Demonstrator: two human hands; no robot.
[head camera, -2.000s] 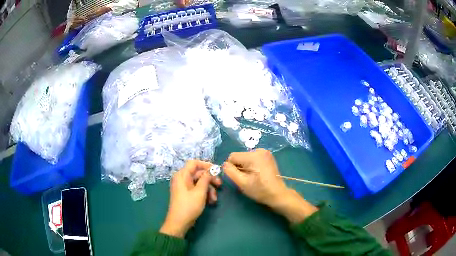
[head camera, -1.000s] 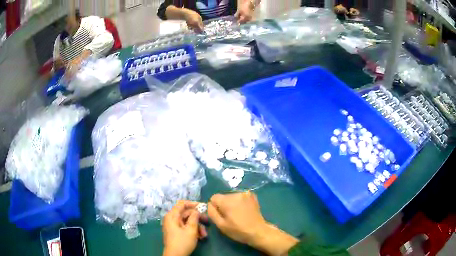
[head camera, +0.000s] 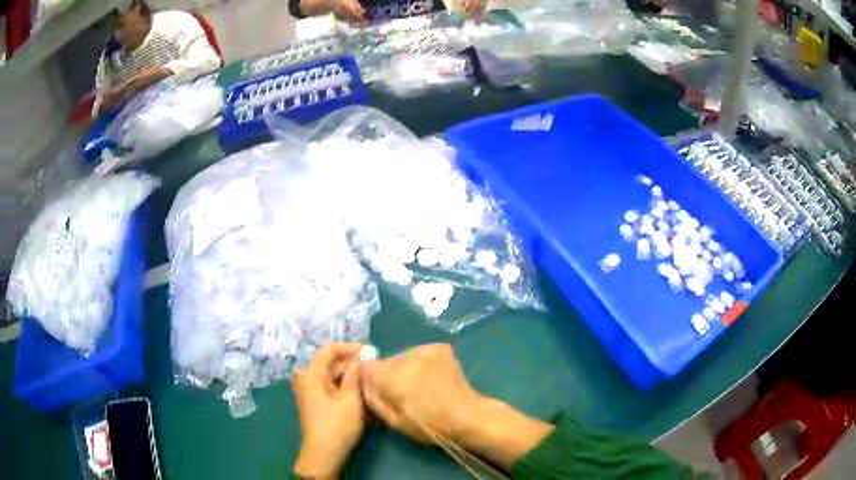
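Note:
My left hand (head camera: 328, 398) and my right hand (head camera: 422, 389) are together at the lower middle, fingertips touching. A small white-and-clear piece (head camera: 368, 353) shows between the fingertips, held by my left hand; its details are blurred. A thin wooden stick (head camera: 441, 439) runs from my right hand down toward the bottom edge; its tip is hidden. The left parts bag (head camera: 272, 272) with clear pieces lies just beyond my left hand. The right parts bag (head camera: 422, 216) with white pieces opens toward my hands.
A large blue tray (head camera: 563, 187) at right holds many small units (head camera: 680, 248). Pale racks (head camera: 741, 192) stand beyond it. A small blue bin (head camera: 80, 370) with a bag stands far left, a phone (head camera: 133, 441) lower left. A blue rack (head camera: 293, 94) and seated people (head camera: 155, 52) are across the bench.
The camera view has tilted up since the first frame, showing people across the bench. My hands stay together; the stick now points down toward me instead of out to the right.

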